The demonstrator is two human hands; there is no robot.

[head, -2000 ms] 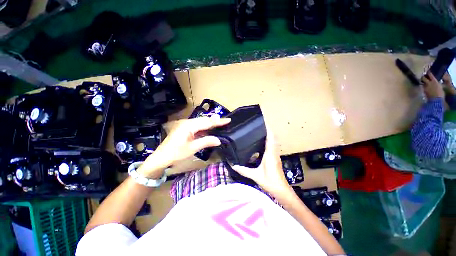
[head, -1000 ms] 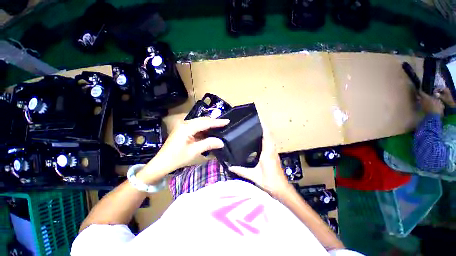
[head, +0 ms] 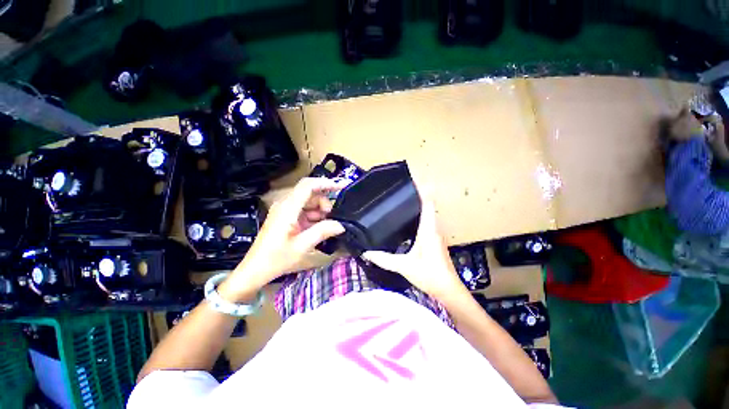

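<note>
A black housing shell [head: 380, 206] is held above the bench's near edge, its plain outer face with slanted sides turned up. My right hand [head: 420, 260] grips its right and lower side. My left hand [head: 297, 228] is at its left side with fingers bent and thumb against the edge; whether the fingertips hold a small part is hidden. Another black unit [head: 336, 168] shows partly behind the shell and my left hand.
Housing shells with silver discs [head: 106, 268] cluster on the left of the cardboard-covered bench [head: 472, 160]. A green crate [head: 104, 359] is lower left. Smaller black units [head: 519, 313] lie below right. The green conveyor [head: 296, 48] runs beyond; another person's sleeve [head: 694, 180] is at right.
My left hand's fingers have curled in more at the shell's left edge. The shell is tilted slightly differently. The other person's hands have moved; their black parts no longer show clearly.
</note>
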